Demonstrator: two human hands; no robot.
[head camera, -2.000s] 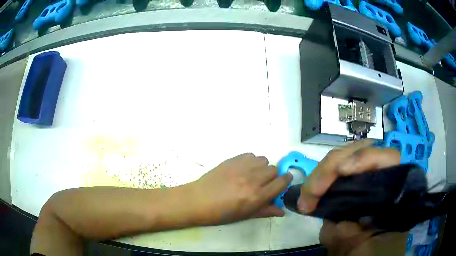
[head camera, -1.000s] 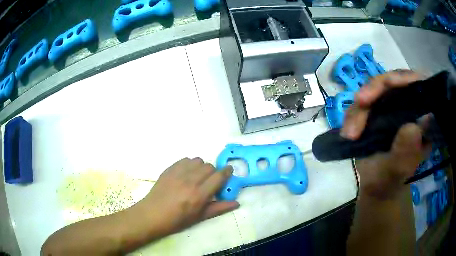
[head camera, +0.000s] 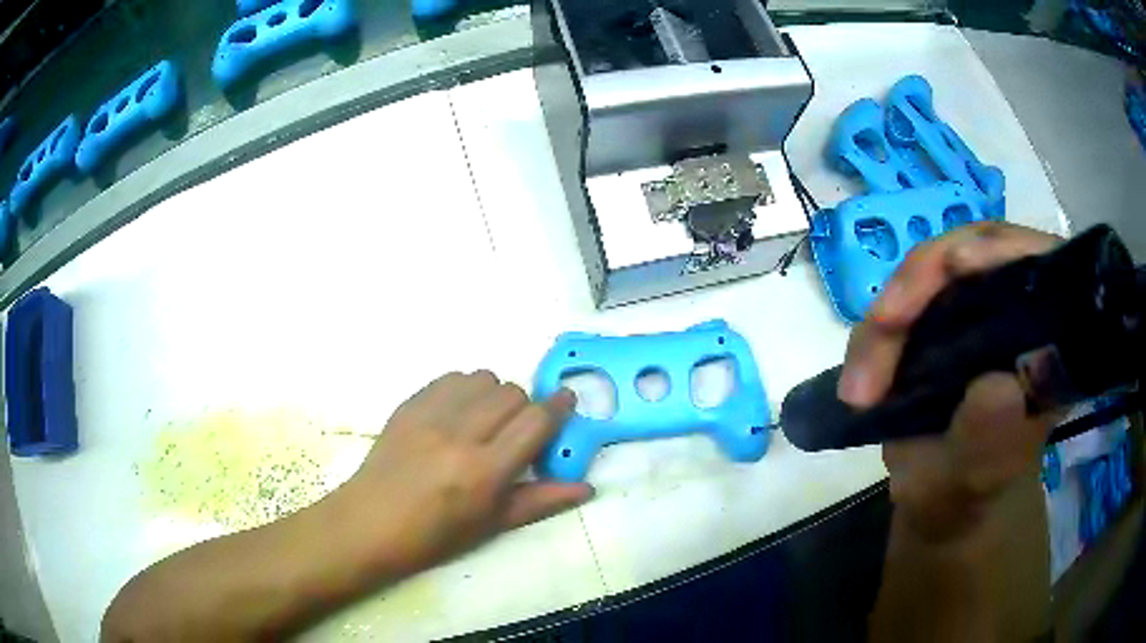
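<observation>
A light-blue controller housing (head camera: 654, 425) lies flat on the white bench. My left hand (head camera: 465, 465) holds its left grip, fingers at the edge of the left large hole and thumb below. My right hand (head camera: 955, 339) is closed around a thick black electric screwdriver (head camera: 867, 389), held nearly level and pointing left. Its thin bit (head camera: 773, 427) reaches the housing's lower right grip, by a small screw hole. Whether a screw is on the tip cannot be seen.
A grey screw feeder (head camera: 691, 113) stands behind the housing. Stacked blue housings (head camera: 899, 226) lie right of it. A dark-blue bin (head camera: 42, 373) is at the far left. A conveyor with blue housings runs behind a metal rail (head camera: 314, 123). Specks lie on a yellowish bench patch (head camera: 226, 465).
The view has shifted right since the first frame. The screwdriver has moved from the housing's left side to its right grip, its bit now lower than a second ago. My left hand stays on the left grip.
</observation>
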